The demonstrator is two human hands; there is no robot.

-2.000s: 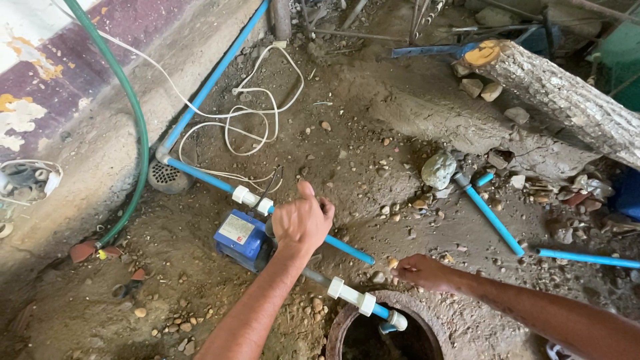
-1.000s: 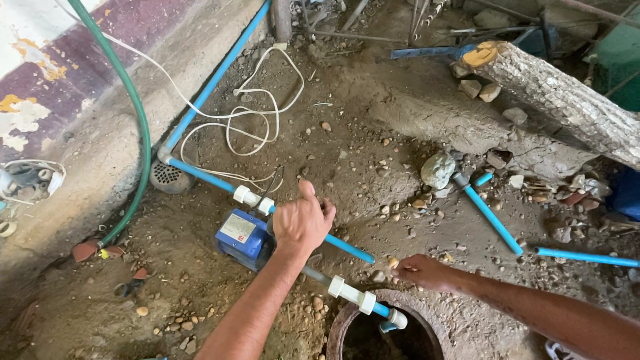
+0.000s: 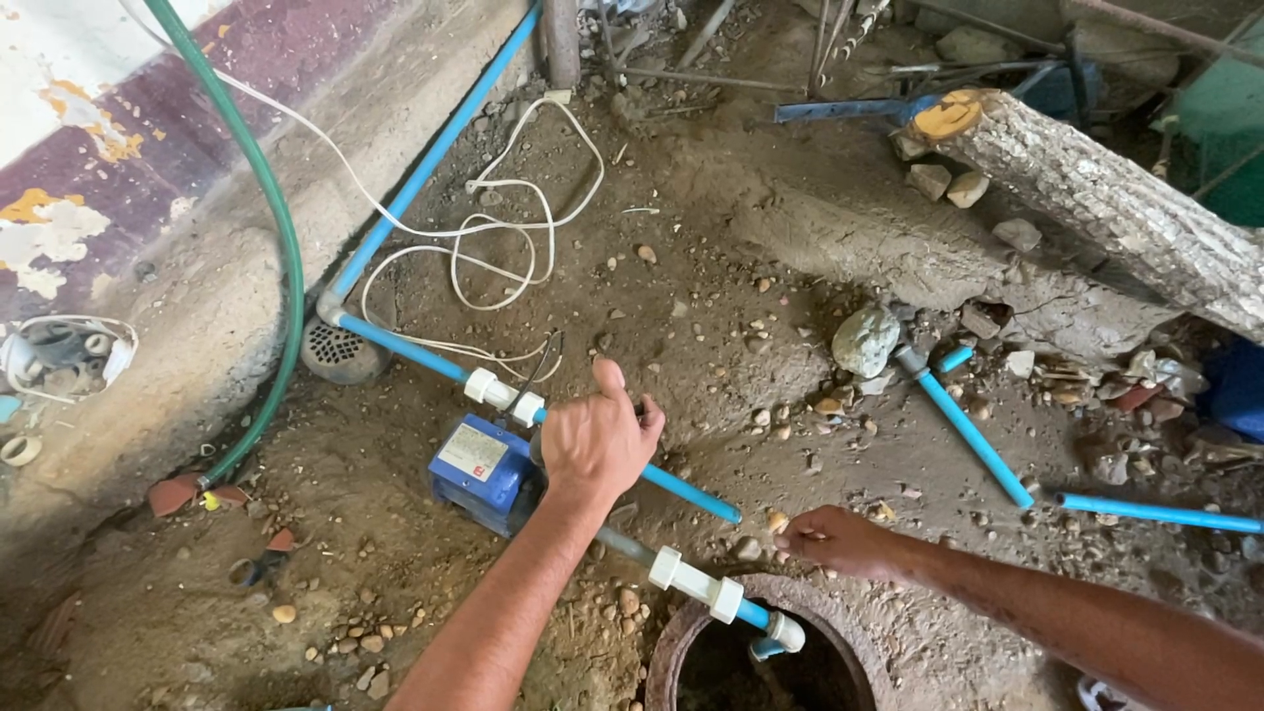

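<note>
My left hand (image 3: 597, 434) is over the blue PVC pipe (image 3: 691, 492) and the right end of the blue water pump (image 3: 484, 472); the palm side is hidden, so its hold cannot be told. Just left of it, a white union fitting (image 3: 504, 395) joins the pipe line. My right hand (image 3: 834, 541) is half curled beside the pipe's free end, apart from it, with nothing visible in the fingers. Below, a second line with a white fitting (image 3: 696, 585) runs from the pump to a grey elbow (image 3: 786, 632) over a round well opening (image 3: 681, 642).
A green hose (image 3: 286, 227) and white cable (image 3: 523, 232) lie at left. At right are a thick log (image 3: 1096, 197), a pale rock (image 3: 866, 341), a blue pipe with grey fitting (image 3: 973, 439) and another blue pipe (image 3: 1155, 513). A round perforated strainer (image 3: 344, 351) sits by the wall.
</note>
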